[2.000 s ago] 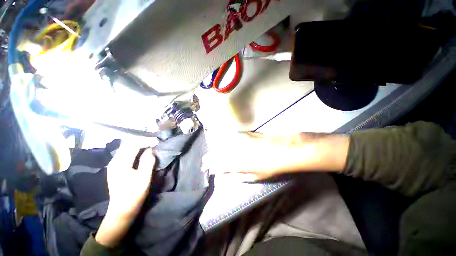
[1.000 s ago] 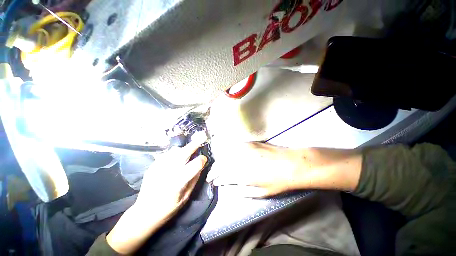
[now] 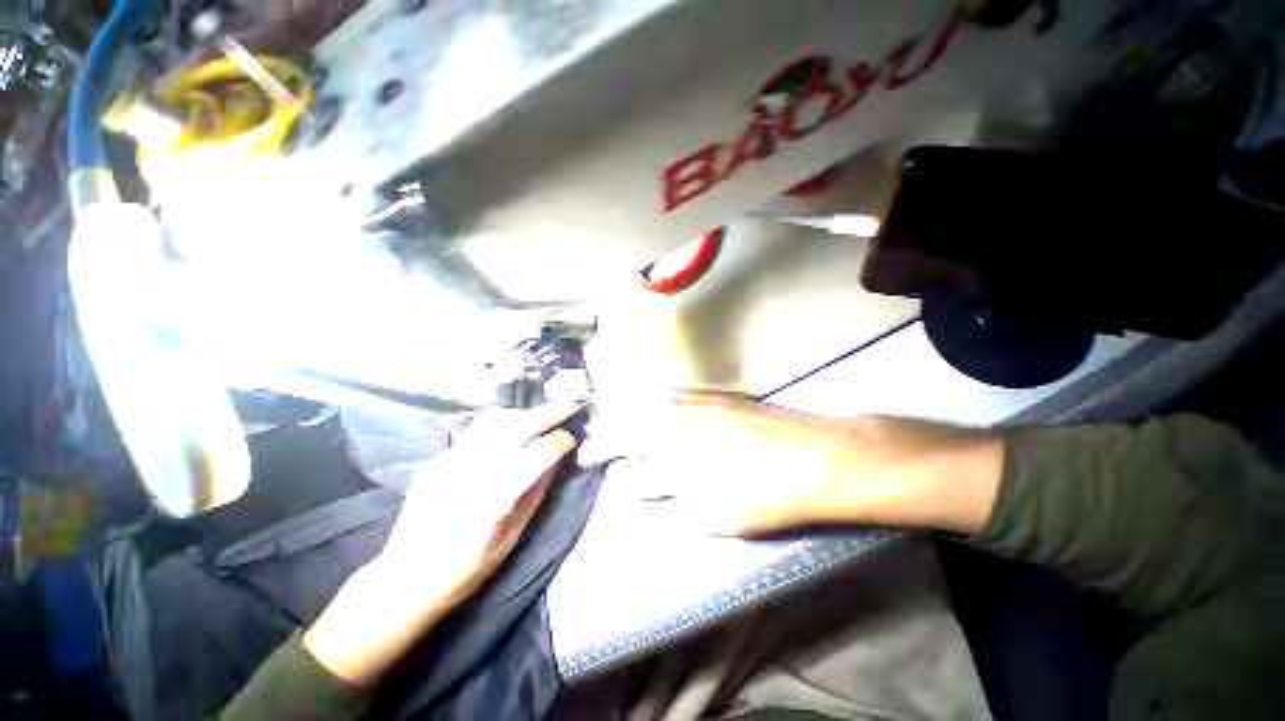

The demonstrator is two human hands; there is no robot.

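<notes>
A dark grey garment piece point(image 3: 510, 592) runs from the needle area down over the table's front edge. The presser foot and needle area point(image 3: 543, 359) is a small metal cluster in strong glare. My left hand point(image 3: 458, 514) is on the cloth just in front of the foot, thumb and fingers closed on it. My right hand point(image 3: 733, 458) lies flat to the right of the foot, fingertips at the cloth's edge near my left fingertips. Glare washes out its fingers, so its hold cannot be made out.
The white machine arm point(image 3: 606, 155) crosses above, with a red scissor handle point(image 3: 684, 262) under it. A phone point(image 3: 1043, 240) on a round base point(image 3: 1008, 338) stands right. A lamp point(image 3: 155, 352), yellow coil point(image 3: 233, 106) and heaped cloth point(image 3: 289, 465) are left.
My left hand has moved right and up to the needle area, closing on the cloth beside my right fingertips. The cloth under it has shifted and narrowed. The camera view has also shifted.
</notes>
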